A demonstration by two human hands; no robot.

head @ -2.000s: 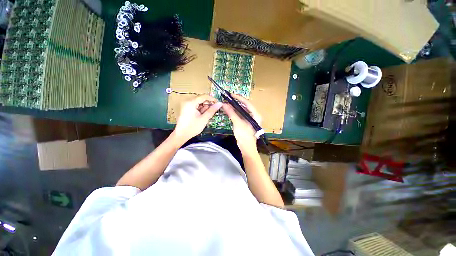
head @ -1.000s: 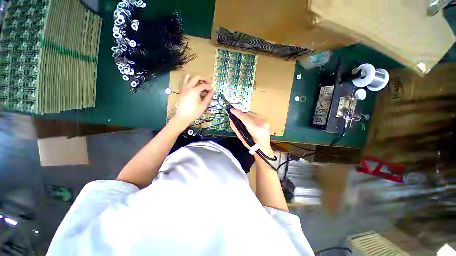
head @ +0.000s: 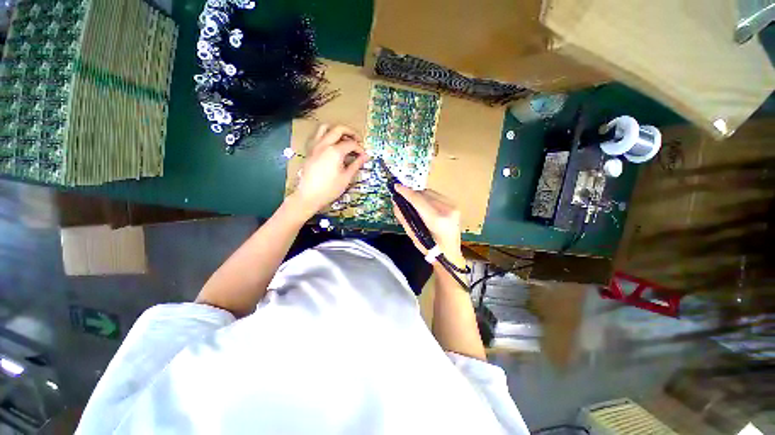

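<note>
The green-and-white PCB panel (head: 403,127) lies flat on the cardboard mat (head: 467,161). My right hand (head: 438,223) grips the black soldering iron (head: 411,217) with its pale band; the tip points up-left at the panel's middle. My left hand (head: 327,170) is at the panel's left edge, its fingertips pinched close to the iron's tip on a lead wire, with a white round end (head: 289,153) showing left of the hand. Thin dark leads and small white ends lie over the panel's lower left, one white end (head: 325,224) by the mat's front edge.
A component pile (head: 268,72) lies at back left, beside stacked PCB panels (head: 119,93) with a green strap. An open cardboard box (head: 459,42) stands behind the panel, a patterned strip (head: 442,78) along its edge. At right are a dark soldering station (head: 565,183) and a white spool (head: 623,136).
Since two seconds ago my hands moved apart; the iron is now held pen-like with its tip at the panel, and my left hand shifted up. Over the last second both hands have barely moved.
</note>
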